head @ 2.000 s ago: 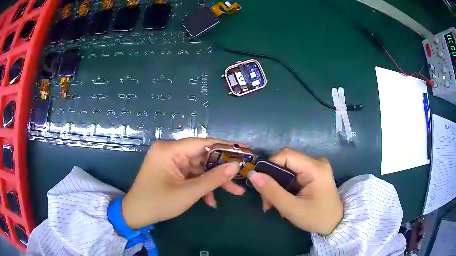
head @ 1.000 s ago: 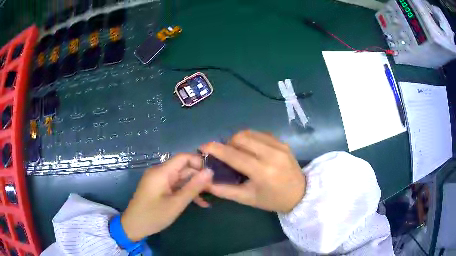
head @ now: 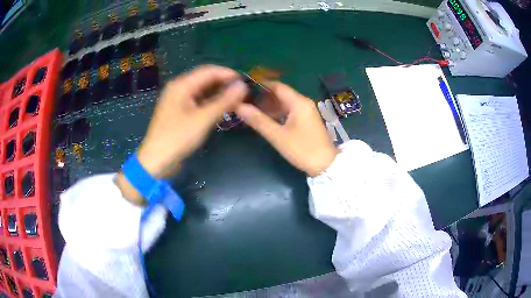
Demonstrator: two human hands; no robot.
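Note:
Both my hands are blurred and raised over the mat's upper middle. My left hand [head: 195, 107] and my right hand [head: 291, 128] hold a dark display module [head: 265, 100] between them, with an orange-gold flex cable [head: 265, 74] showing behind it. A watch case [head: 229, 120] lies on the mat, mostly hidden below my hands. Another watch case [head: 346, 102] with a dark screen folded open beside it lies to the right, at the white crossed strips [head: 332, 119].
A red tray [head: 51, 110] with filled pockets stands at far left, beside a clear blister tray [head: 105, 119] of black screens. Blank paper [head: 407, 116] with a blue pen [head: 452, 109], a printed sheet [head: 495, 145] and a power supply [head: 474, 38] with test leads are at right.
My hands have moved up and away from the front of the mat. The watch they held now lies near the white strips, and they hold the display module that lay at the back.

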